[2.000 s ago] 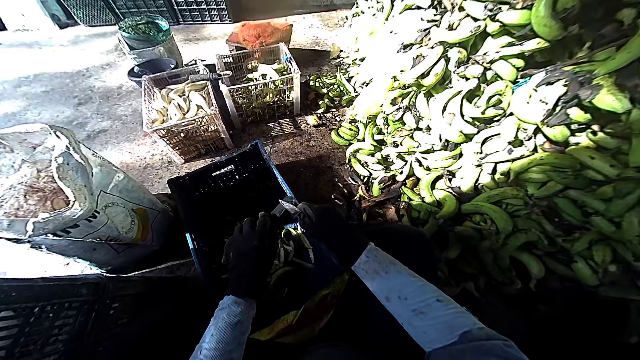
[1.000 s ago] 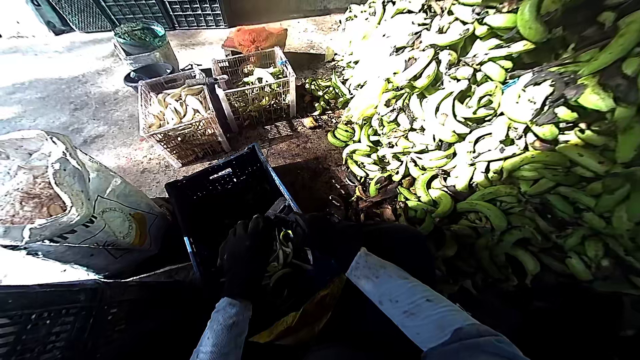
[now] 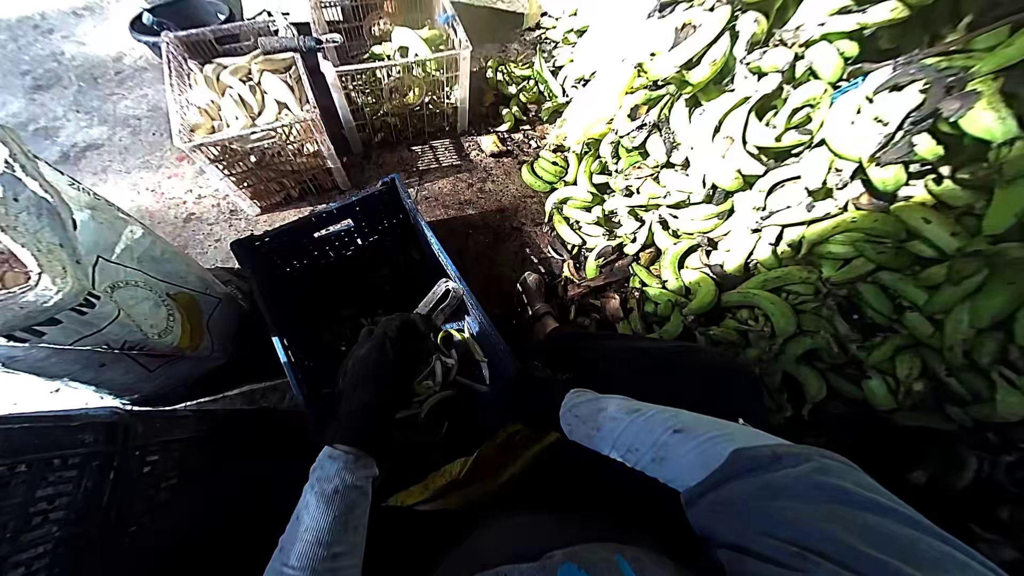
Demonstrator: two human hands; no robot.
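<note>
My left hand (image 3: 380, 364), in a dark glove, is over the near part of a dark crate with a blue rim (image 3: 456, 272). Its fingers are bent beside a small pale object (image 3: 440, 300); whether they hold it is unclear. Thin pale and green peel-like strips (image 3: 448, 364) lie just right of this hand. From the right comes my other arm in a pale sleeve (image 3: 632, 424); my right hand beyond the cuff is lost in deep shadow, so its fingers and anything in them are hidden. A yellowish sheet-like piece (image 3: 472, 472) lies below the strips.
A large heap of green bananas or plantains (image 3: 768, 296) covers the right side. Beyond the dark crate stand a wire-like crate of peeled pale fruit (image 3: 248, 96) and another with green pieces (image 3: 400, 68). At left are a printed woven sack (image 3: 152, 296) and dark crates (image 3: 64, 480). A dark basin (image 3: 180, 16) stands behind.
The view has shifted so that the crates sit higher in it. My left hand, more spread two seconds ago, now has its fingers bent near the pale object.
</note>
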